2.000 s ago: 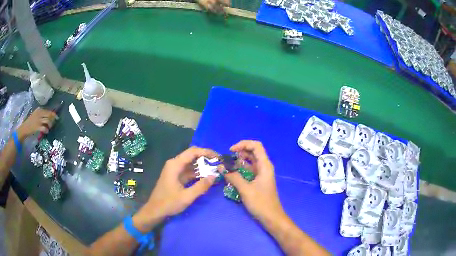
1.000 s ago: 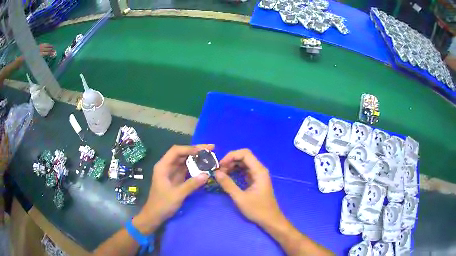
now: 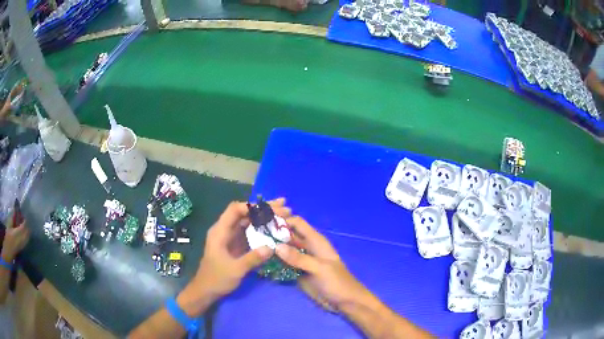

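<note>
My left hand (image 3: 228, 245) and my right hand (image 3: 318, 261) are together over the near left part of the blue sheet (image 3: 318, 179). Between their fingertips they hold a white insert (image 3: 266, 236) with a black part (image 3: 261, 213) standing on its far side. A green circuit board (image 3: 279, 270) shows just below the insert, between the hands. Fingers hide part of the assembly. White socket housings (image 3: 433, 232) lie in a pile on the right of the sheet.
Loose board subassemblies (image 3: 173, 198) and two white bottles (image 3: 126, 155) stand left on the dark bench. A filled housing (image 3: 513, 156) and another unit (image 3: 438, 73) lie on the green belt (image 3: 218, 79). Another person's hand (image 3: 14, 240) holds a tool at far left.
The white insert has turned in my hands; its black part now points away from me. Units on the belt have moved right. The other person's hand and tool have appeared lower at far left.
</note>
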